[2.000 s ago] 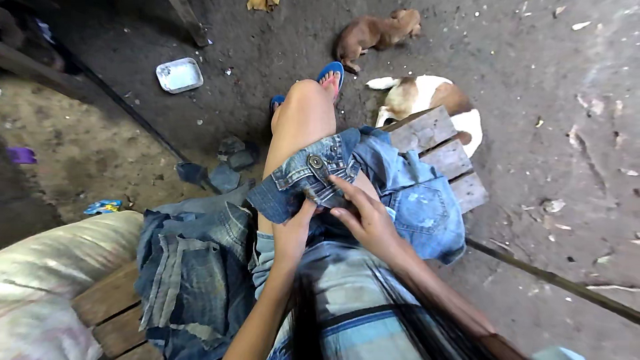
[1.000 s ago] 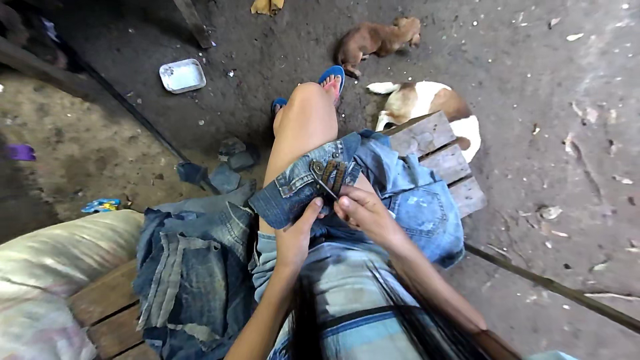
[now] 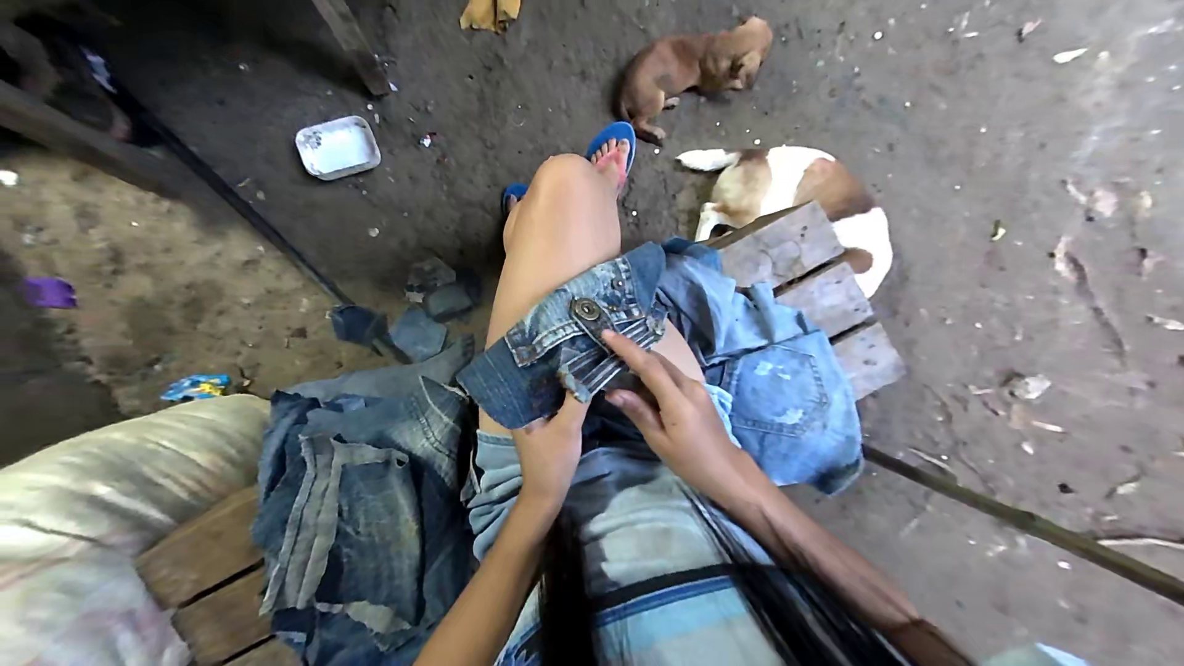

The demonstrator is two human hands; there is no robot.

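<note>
A cut denim piece (image 3: 527,384) with a flap and a metal button (image 3: 586,311) lies across my thigh. My left hand (image 3: 552,439) grips its lower edge between thumb and fingers. Over the piece, my right hand (image 3: 671,402) has its index finger extended and touching the flap beside the button; its other fingers are curled, and whether they hold anything is hidden. Light blue jeans (image 3: 786,388) with a back pocket lie to the right of my lap. Darker cut denim (image 3: 370,518) lies on the left.
I sit on a slatted wooden bench (image 3: 217,546). A pale sack (image 3: 111,490) stands at the left. A brown puppy (image 3: 694,69) and a white-and-brown dog (image 3: 795,185) lie on the dirt ground. A white tray (image 3: 338,148), stones (image 3: 418,333) and a pole (image 3: 1027,523) are nearby.
My right hand was drawn in with fingers closed near the flap one second ago; now its index finger is extended beside the button. The flap, seen raised then, lies with its button facing up.
</note>
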